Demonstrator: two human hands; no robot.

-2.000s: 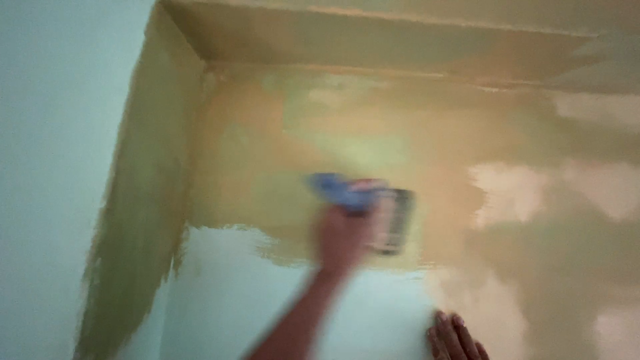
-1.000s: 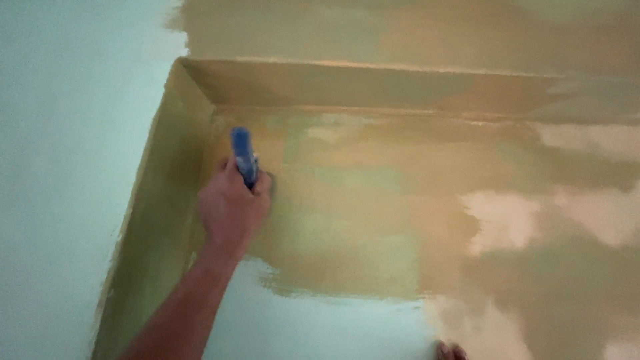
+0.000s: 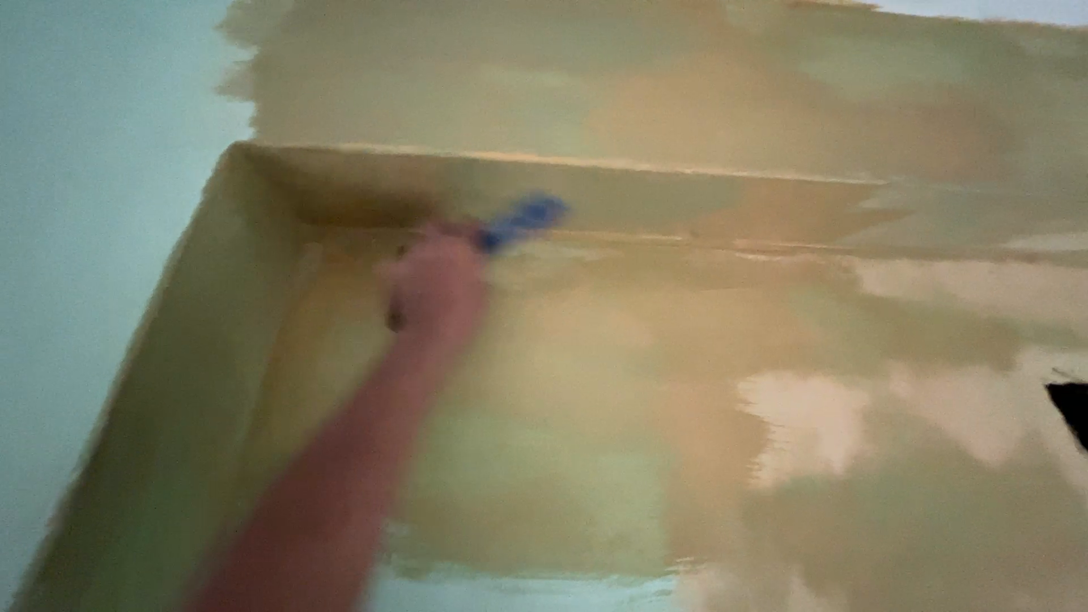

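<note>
My left hand is blurred and reaches up into the upper left part of a wall recess, close to where its back meets the top face. It grips a blue-handled tool, seemingly a flat paintbrush, whose handle sticks out to the upper right. The working end is mostly hidden by the hand. Around it the recess back bears patchy ochre, green and tan paint. The recess's left side face is darker olive. My right hand is out of view.
Pale turquoise wall lies left of the recess, and a pale strip shows at the bottom. Painted wall continues above the top edge. A black object, not clear in kind, juts in at the right edge.
The left hand goes from the middle of the recess back to its left part, then up near the top corner. The right hand, at the bottom earlier, has left view. The view has shifted upward.
</note>
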